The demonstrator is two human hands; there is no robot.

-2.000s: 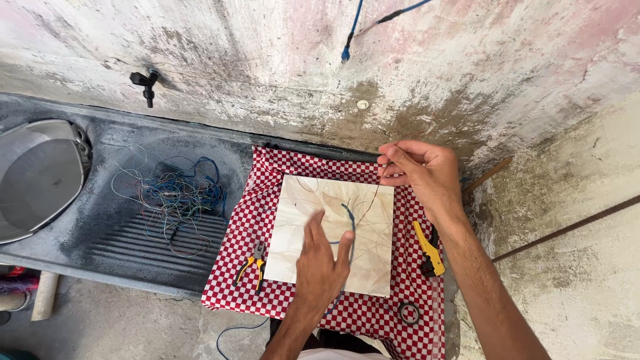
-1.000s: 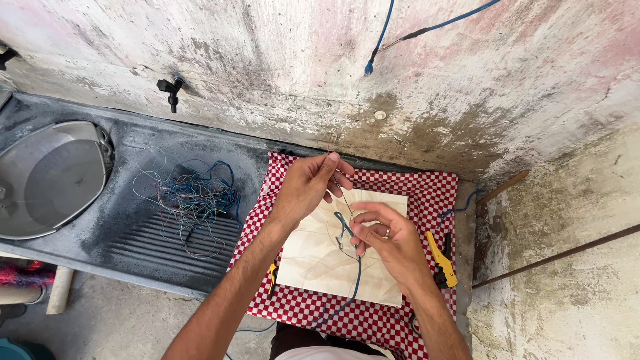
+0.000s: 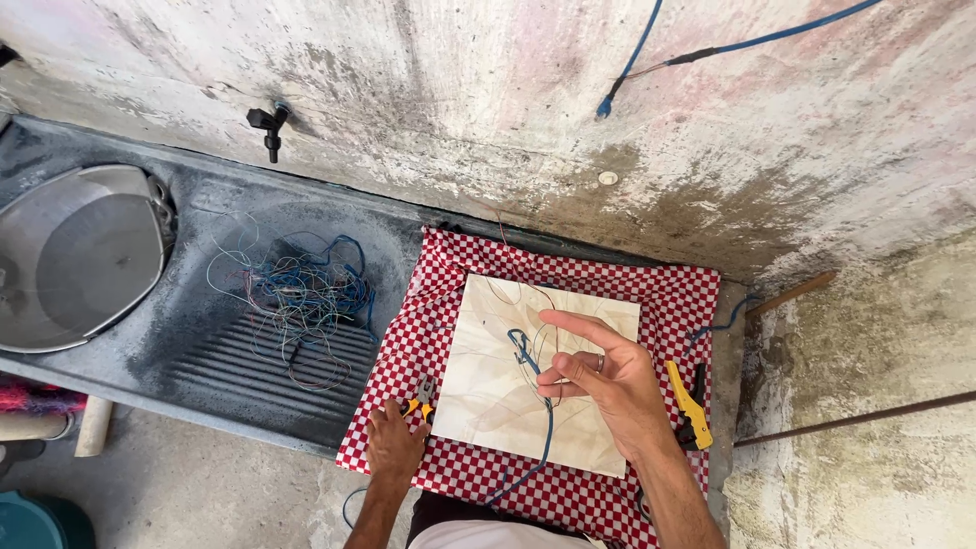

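My left hand (image 3: 395, 446) is at the handles of yellow-and-black pliers (image 3: 421, 402), which lie on a red-and-white checked cloth (image 3: 381, 423) left of a marbled tile (image 3: 480, 366). Whether its fingers are closed on the handles is hard to tell. Over the tile, my right hand (image 3: 610, 374) holds thin wires between thumb and fingers, beside the stripped end of a blue cable (image 3: 549, 435). A thin reddish wire (image 3: 555, 309) runs up from near its raised index finger. A yellow wire stripper (image 3: 690, 408) lies on the cloth right of the tile.
A tangle of thin wires and blue sheath (image 3: 305, 293) lies in the ribbed grey sink (image 3: 252, 374). A metal basin (image 3: 99, 259) stands at the left. A black tap (image 3: 271, 130) juts from the wall, and a spliced blue cable (image 3: 793, 32) hangs above. A teal bucket (image 3: 34, 526) is on the floor.
My left hand has left the wires over the tile and moved down and left to the pliers. My right hand stays over the tile with the wires.
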